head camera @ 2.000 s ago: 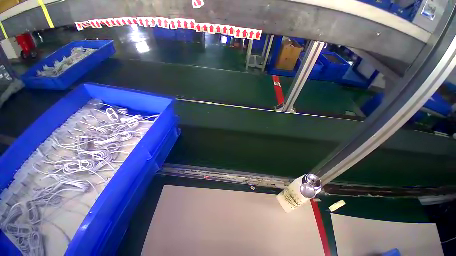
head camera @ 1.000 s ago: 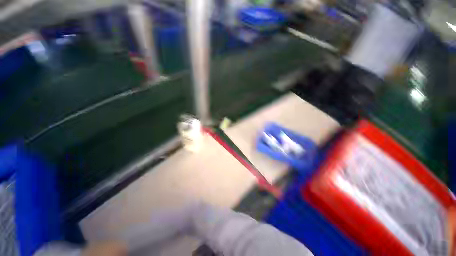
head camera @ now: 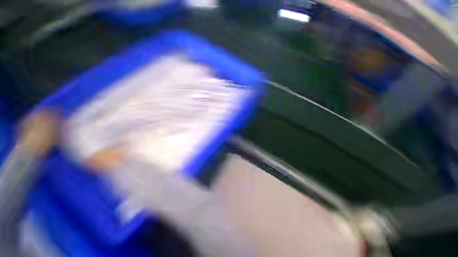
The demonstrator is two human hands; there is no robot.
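Note:
The blue turnover bin (head camera: 221,65) stands at the left, its inside filled with a blurred white mass, likely white corded units (head camera: 165,95). My left hand (head camera: 40,131) is at the bin's left edge. My right hand (head camera: 108,158) is over the near part of the bin, at the white contents. Both hands look bare but are strongly blurred, so I cannot tell whether the fingers hold anything. Grey sleeves cover both forearms.
More blue bin wall (head camera: 75,201) shows below, near my forearms. A pale mat (head camera: 281,206) lies right of the bin, with the blurred bottle (head camera: 374,226) at its right end. The dark-green conveyor (head camera: 311,135) runs behind. Another blue bin (head camera: 143,12) is at the top.
The view has swung left from the red-orange tray and small blue box to the blue bin. Both hands are now at the bin; before, the arms were over the pale mat.

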